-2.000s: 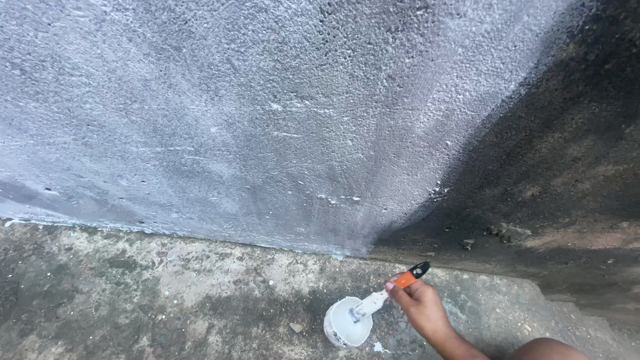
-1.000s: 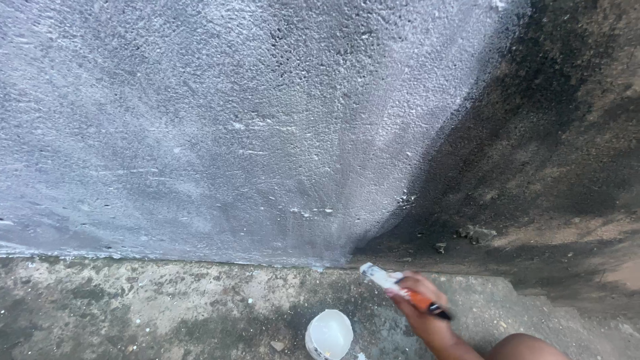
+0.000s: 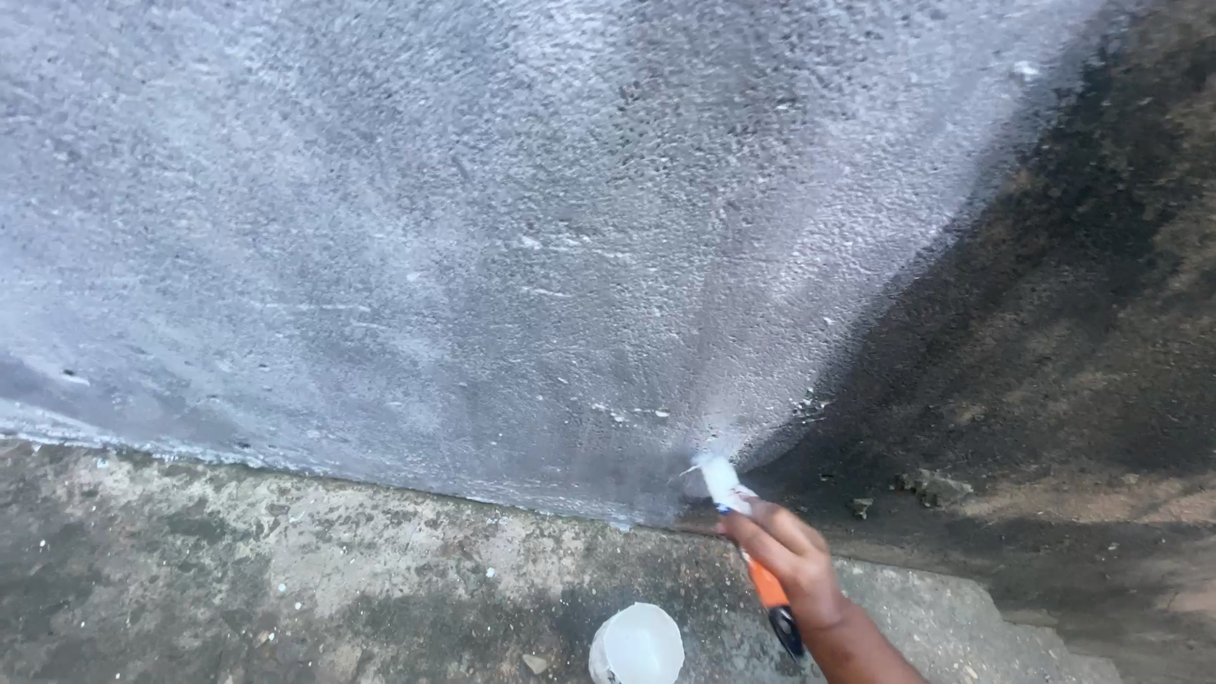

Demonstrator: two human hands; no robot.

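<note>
My right hand (image 3: 784,556) is closed around a paintbrush (image 3: 768,584) with an orange and black handle. White paint covers the brush's head, and its bristles touch the low part of a rough wall (image 3: 532,313) coated in thin whitish paint, close to the edge of a dark unpainted area. Below and left of the hand, a white plastic container (image 3: 638,646) holding white paint stands on the concrete ground, cut off by the bottom of the view. My left hand is out of view.
Dark, stained wall surface (image 3: 1073,361) lies to the right, with a small rough lump (image 3: 936,487) near its base. Mottled concrete ground (image 3: 313,560) runs along the wall's foot, with a stepped edge (image 3: 997,608) at lower right. A small stone chip (image 3: 535,663) lies left of the container.
Two seconds ago the brush was in the container; my right hand has lifted it out and brought it up to the wall. The bristles now touch the wall near its base.
</note>
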